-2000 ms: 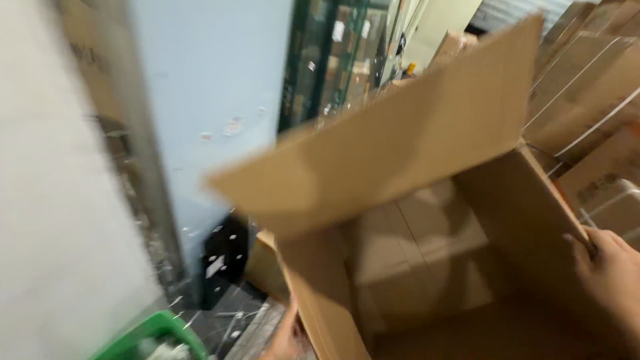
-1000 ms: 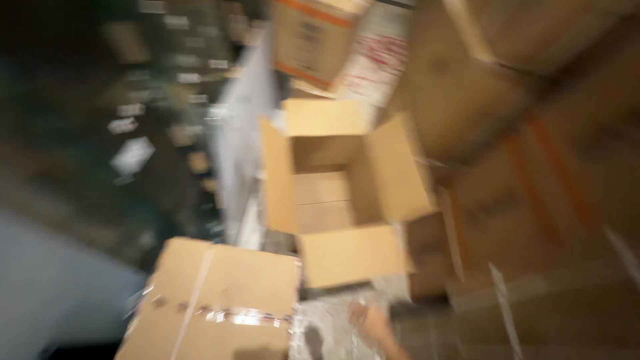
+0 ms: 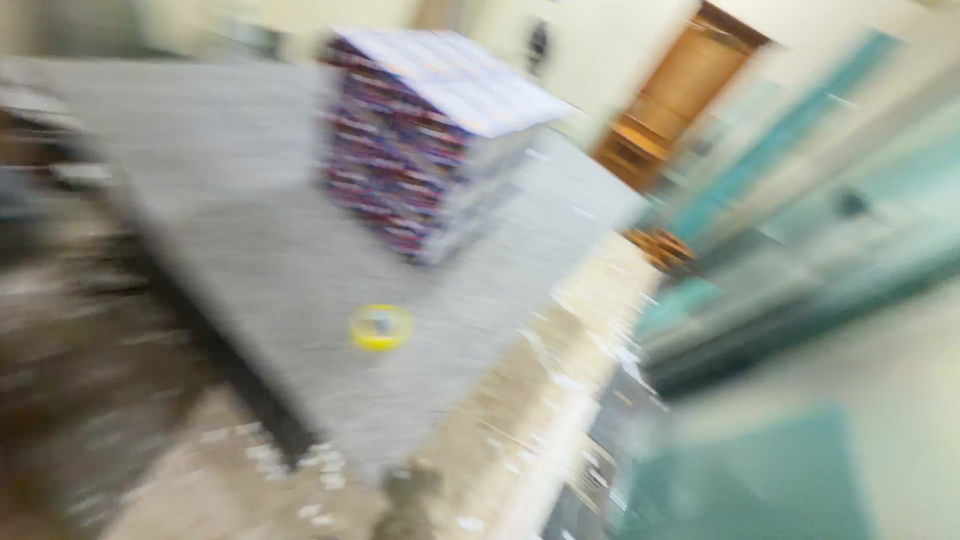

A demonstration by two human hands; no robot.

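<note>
Neither of my hands shows in the head view now. A grey table (image 3: 247, 202) with a dark edge fills the middle of the blurred picture. On it stands a tall stack (image 3: 405, 150) of flat items with red, blue and white edges and a pale printed top. A yellow ring, probably a roll of tape (image 3: 381, 327), lies on the tabletop nearer to me than the stack. What my hands touch or hold is hidden.
White scraps lie on the light brown floor (image 3: 495, 405) around the table's near corner. To the right are a teal and grey frame (image 3: 780, 300) and a brown wooden object (image 3: 660, 247). A brown door-like panel (image 3: 682, 82) stands behind.
The view has swung far away from the cardboard boxes. Two seconds ago both hands were on an open carton; one second ago it stood among boxes, with one hand near it.
</note>
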